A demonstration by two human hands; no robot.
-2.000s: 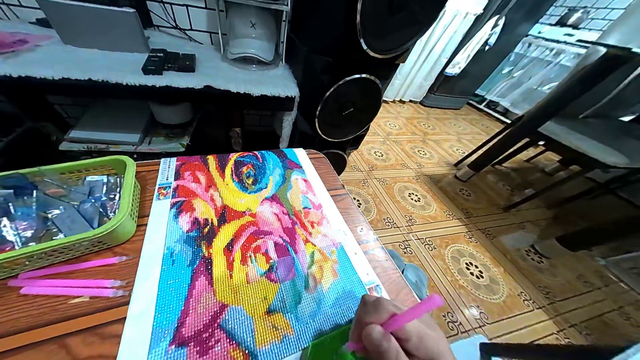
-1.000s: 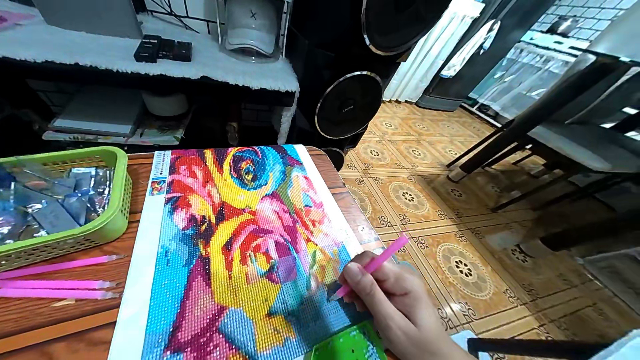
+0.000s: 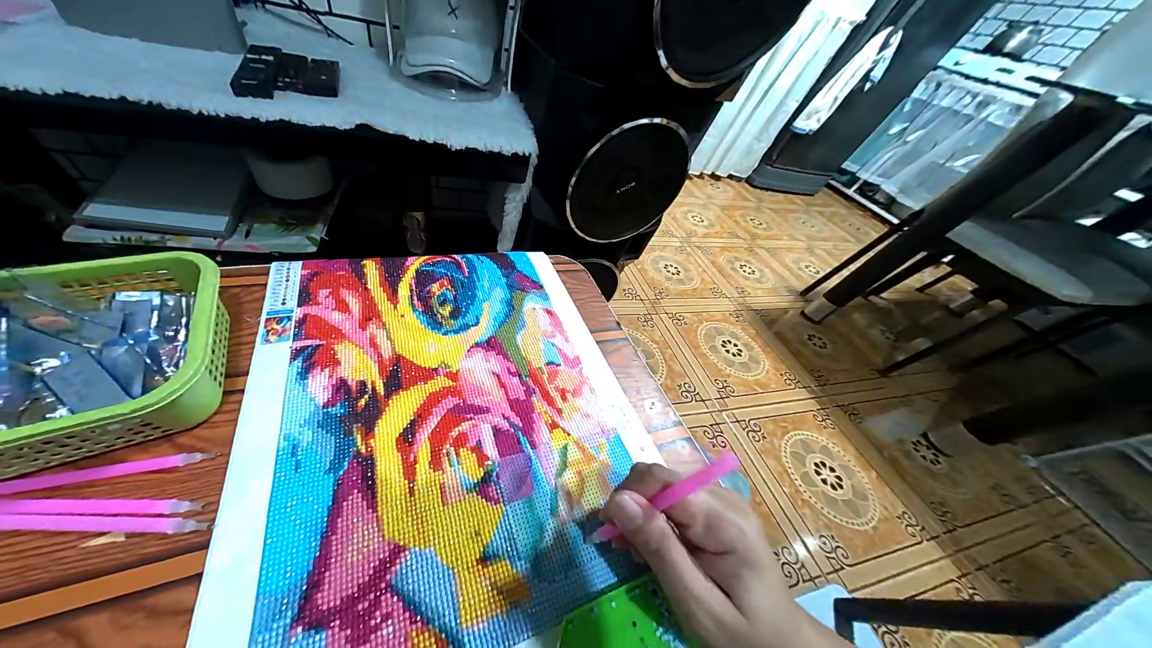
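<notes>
My right hand (image 3: 697, 549) pinches a pink diamond-painting pen (image 3: 679, 490) between thumb and fingers. The pen's tip is at the lower right part of a diamond painting (image 3: 450, 432) of multicoloured roses, and whether it touches the surface cannot be told. A green tray (image 3: 616, 621) with small dark beads lies at the painting's lower edge, partly hidden by the hand. Several more pink pens (image 3: 99, 507) lie on the wooden table left of the painting. My left hand is out of view.
A green plastic basket (image 3: 211, 360) with small bags stands at the table's left. Behind the table are a shelf with a fluffy white cover (image 3: 387, 108) and a black speaker (image 3: 627, 180). To the right are the tiled floor (image 3: 738, 351) and a chair (image 3: 1071, 261).
My right hand has moved with the pen from the green tray up to the painting's lower right part, between the oldest frame and the middle one. It has stayed around there since.
</notes>
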